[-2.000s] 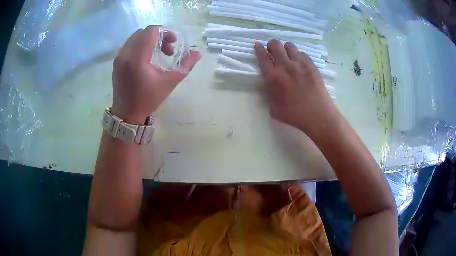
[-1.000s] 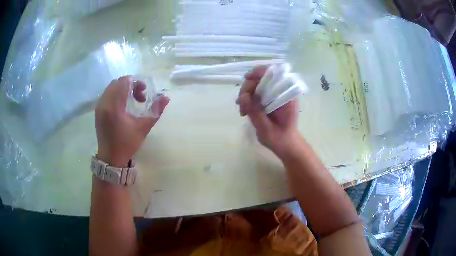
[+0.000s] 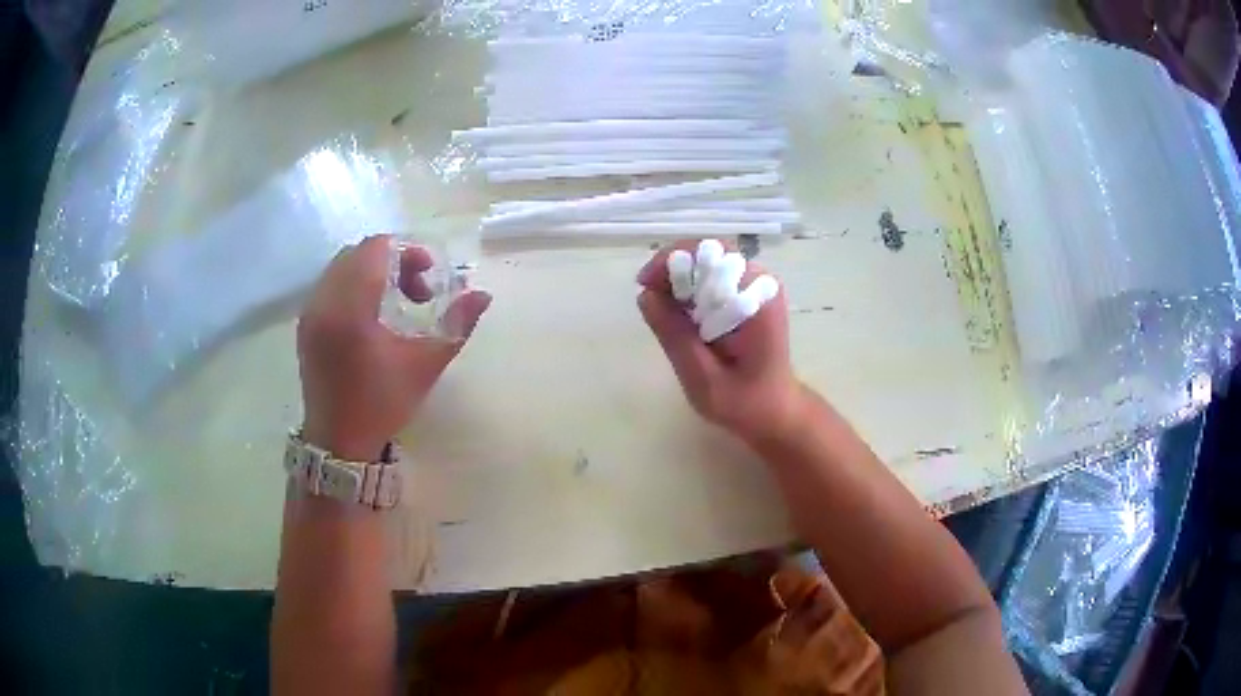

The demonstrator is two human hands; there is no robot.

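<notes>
My left hand (image 3: 374, 326), with a pale watch at the wrist, holds a small clear bag (image 3: 425, 310) with its mouth spread round between thumb and fingers. My right hand (image 3: 728, 340) is closed on a small bundle of white sticks (image 3: 719, 283), their ends pointing up towards the camera. The hands are apart, and the bundle is outside the bag. Loose white sticks (image 3: 626, 143) lie in rows on the table beyond my hands, a few at the near side slightly crossed. The lower part of the bag is hidden by my left hand.
Cream-white table (image 3: 599, 462) with stains and yellowish marks. A stack of milky flat bags (image 3: 204, 292) lies at the left. Film-wrapped packs of sticks (image 3: 1089, 204) lie at the right. A blue bin (image 3: 1089, 558) of clear plastic stands at the lower right.
My right hand has left the stick rows and now holds a bundle nearer me, its ends turned up. My left hand still holds the bag open. The camera view has shifted.
</notes>
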